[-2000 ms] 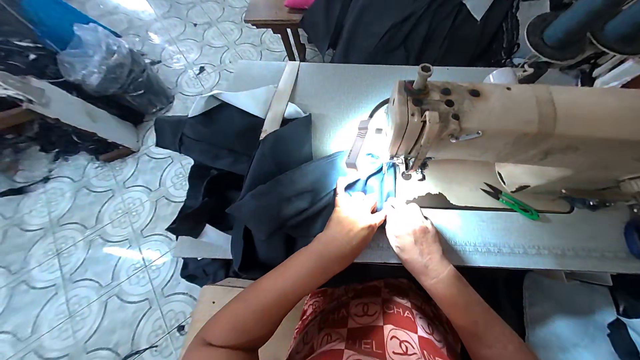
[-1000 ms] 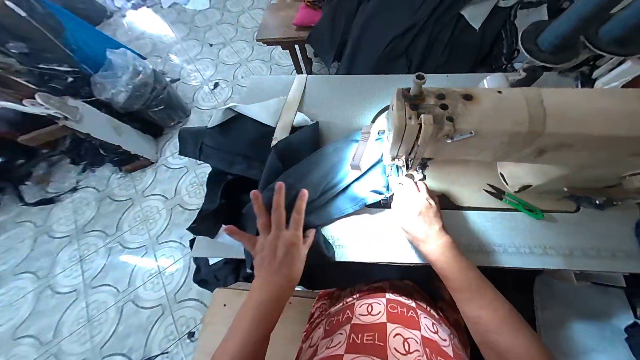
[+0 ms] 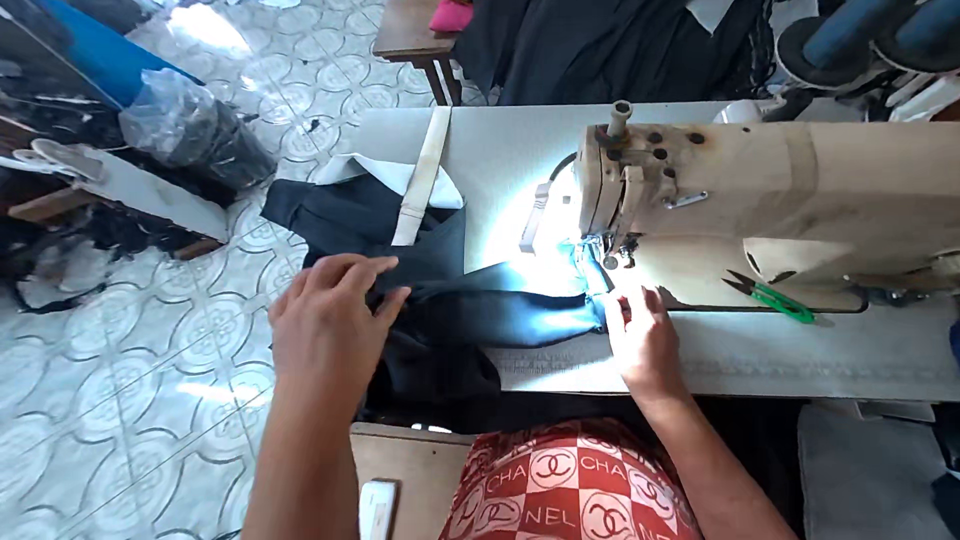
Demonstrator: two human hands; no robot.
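Observation:
Dark fabric runs from a heap on the left of the table to the presser foot area of a beige sewing machine. My right hand has its fingertips on the fabric's edge, just below and right of the needle area. Over the heap at the left, my left hand is spread, thumb and fingers apart; whether it touches the cloth cannot be told. A pale strip lies across the heap. Green-handled thread snips rest on the machine bed, right of my right hand.
Behind the table are a wooden stool and dark cloth. Blue thread cones stand at the upper right. A plastic-wrapped bundle is on the left, above a white board. A white object lies near my left forearm.
Two seconds ago both hands were at the fabric beside the needle. My left hand has since moved left, away from the needle, to the heap. My right hand remains near the needle.

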